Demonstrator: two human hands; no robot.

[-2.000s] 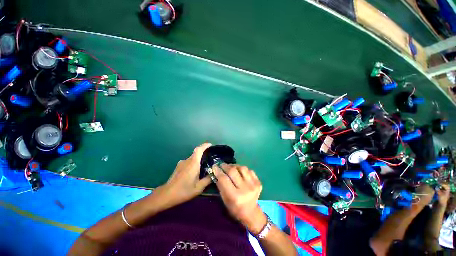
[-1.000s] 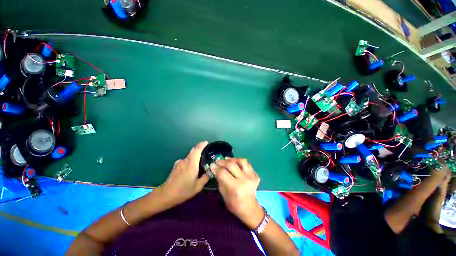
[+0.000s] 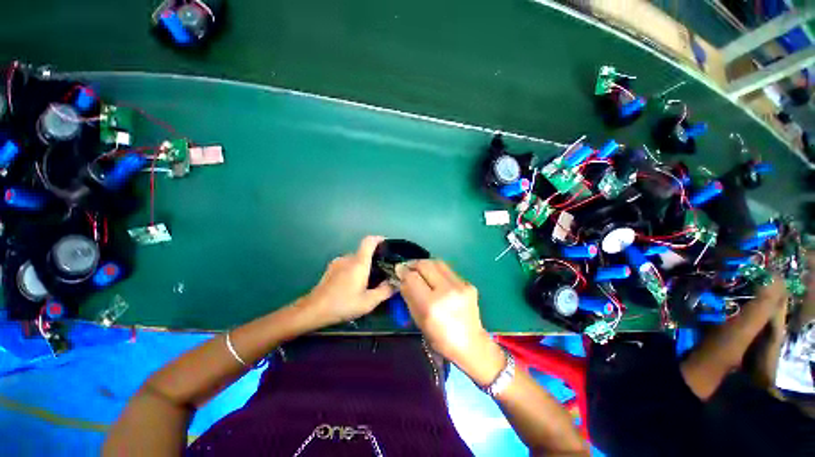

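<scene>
A black round speaker housing [image 3: 404, 251] is held between my hands at the bench's near edge. My left hand [image 3: 350, 280] grips its left side. My right hand [image 3: 438, 296] has its fingertips on a small green circuit board [image 3: 390, 268] at the housing's opening. The fingers hide most of the board. A blue battery [image 3: 399, 311] shows below the housing, between my hands.
Speaker units with blue cells and boards are heaped on the bench at left [image 3: 71, 259] and right [image 3: 617, 239]. Several units lie on the darker belt [image 3: 357, 54]. A neighbouring person's arms [image 3: 737, 335] are at right, and a red stool [image 3: 545, 361] stands below the bench.
The housing is tilted differently and the blue battery now shows below it. My hands stay on the housing and board. The units on the belt have shifted left in view.
</scene>
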